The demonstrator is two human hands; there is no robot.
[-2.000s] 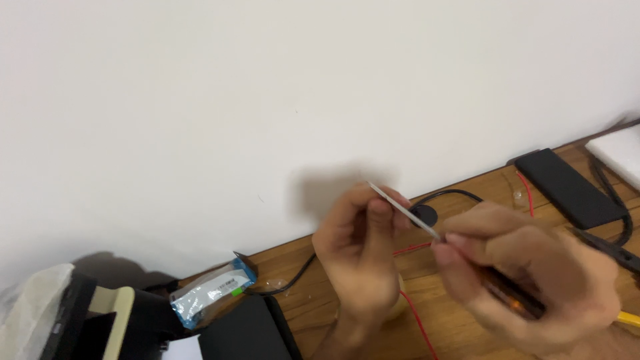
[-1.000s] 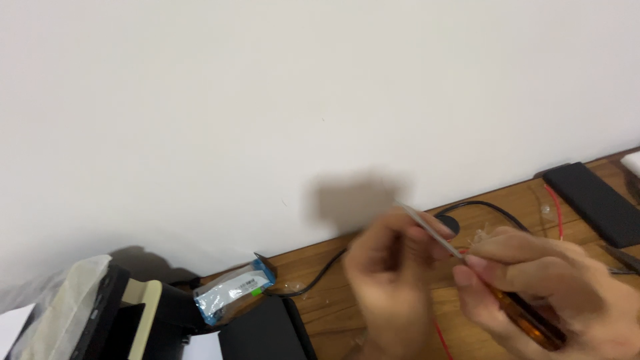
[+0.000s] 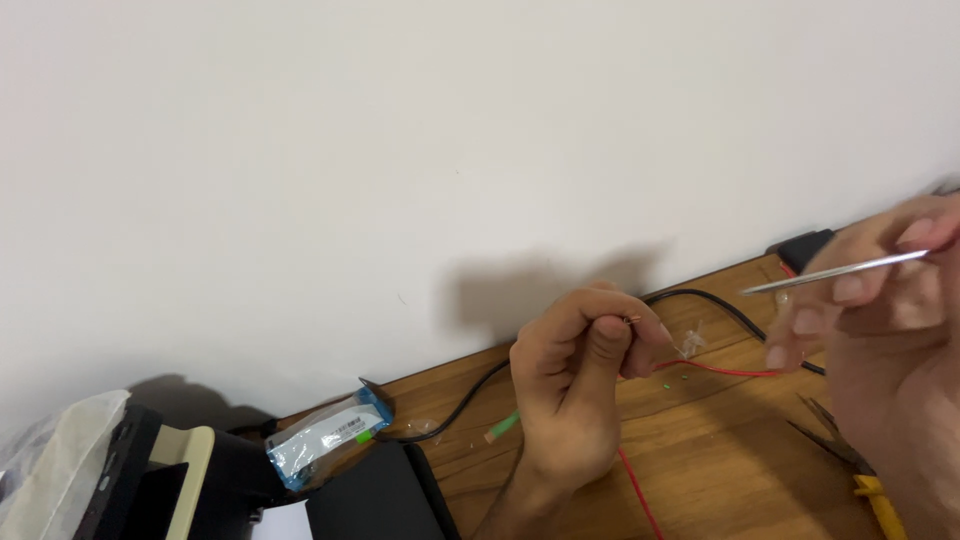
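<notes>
Between the thumb and forefinger of my left hand (image 3: 577, 375) is a small copper-coloured piece (image 3: 631, 320), perhaps a bare wire end; most of it is hidden by the fingers. A red wire (image 3: 720, 369) runs by that hand and along the wooden table. My right hand (image 3: 892, 300), at the right edge and slightly blurred, holds a tool with a thin metal shaft (image 3: 840, 276) that points left, apart from the left hand. Its handle is out of view. Under my right forearm lie pliers with yellow handles (image 3: 874, 499), jaws apart.
A black cable (image 3: 705, 298) runs along the back of the wooden table (image 3: 705, 457) by the white wall. Plastic scraps (image 3: 691, 341) lie behind my hands. At left are a blue-edged plastic packet (image 3: 330, 439), a black flat object (image 3: 379, 499) and a black and cream device (image 3: 187, 465).
My right hand has moved to the right with the tool, whose tip was near my left fingertips and is now away from them. The copper-coloured piece in my left hand now shows.
</notes>
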